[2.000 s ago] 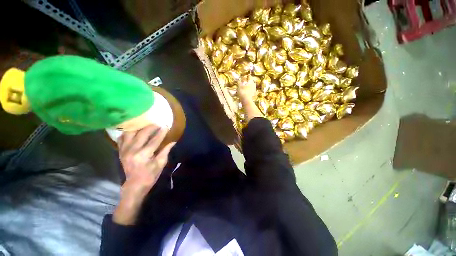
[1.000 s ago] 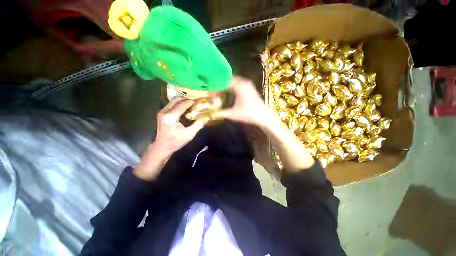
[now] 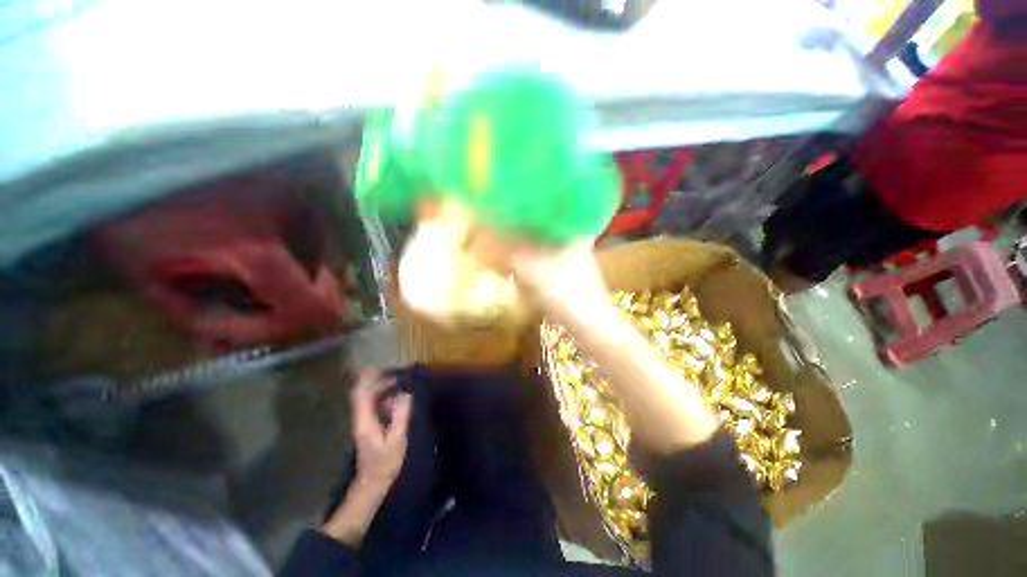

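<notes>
The plush toy with a green hat is blurred and held up in front of me by the table's edge. Its pale and tan base points down toward me, with a shiny gold patch showing in it. My right hand is on the toy just under the hat, its fingers partly hidden and blurred. My left hand is off the toy, lower left over my lap, fingers bent apart and empty. Loose gold ingots fill the carton beside my right forearm.
The pale-covered table runs across the top. A person in red is at the upper right beside a red plastic stool. Slotted metal framing and a red item are at left. The pale woven sack is at lower left.
My view has tilted up to show the table. My left hand has let go of the toy. My right hand went from the carton to the base and now holds the toy up near the table.
</notes>
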